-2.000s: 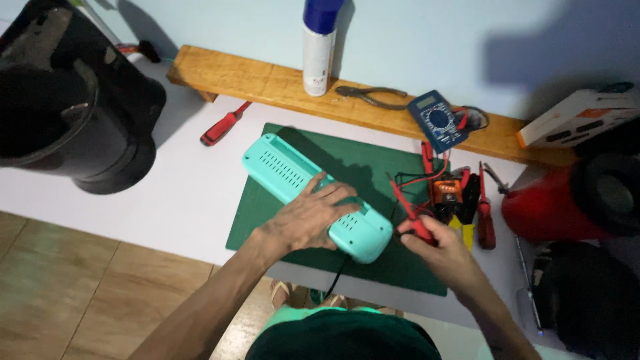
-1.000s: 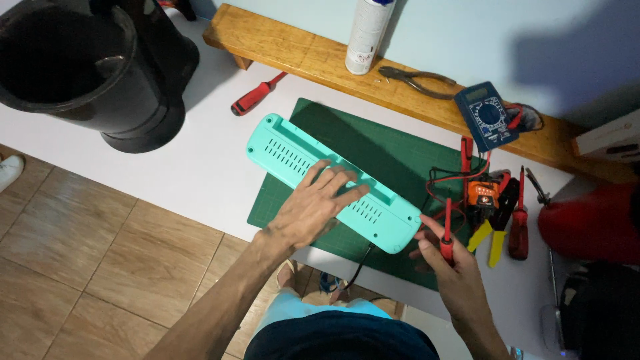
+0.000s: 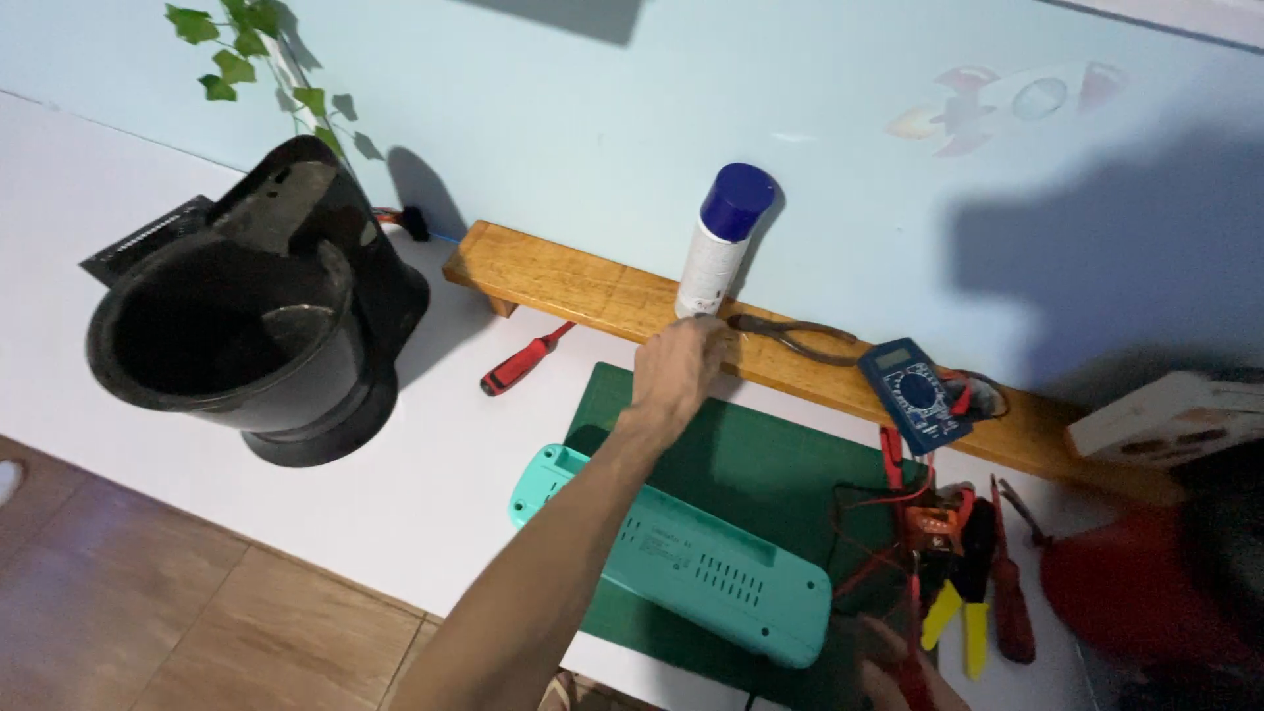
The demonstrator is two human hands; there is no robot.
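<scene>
My left hand [image 3: 679,370] reaches over the teal plastic housing [image 3: 726,568] to the wooden shelf, its fingertips at the base of the white spray can [image 3: 713,257] with a blue cap. Whether the fingers pinch anything is hidden. The housing lies vented side up on the green cutting mat [image 3: 770,454], screw holes near its ends. At the lower right, partly cut off and blurred, my right hand [image 3: 894,671] holds a red-handled screwdriver [image 3: 916,647] beside the housing's right end.
On the wooden shelf [image 3: 583,286] lie pliers [image 3: 795,336] and a blue multimeter [image 3: 913,395]. A red screwdriver [image 3: 518,367] rests near a black plastic vessel [image 3: 306,395]. At right are yellow-handled wire strippers [image 3: 960,617], another screwdriver [image 3: 1009,592], cables and a red container [image 3: 1126,583].
My left hand has left the teal housing and moved up to the shelf by the spray can. My right hand keeps the red screwdriver near the housing's right end. The view has tilted up.
</scene>
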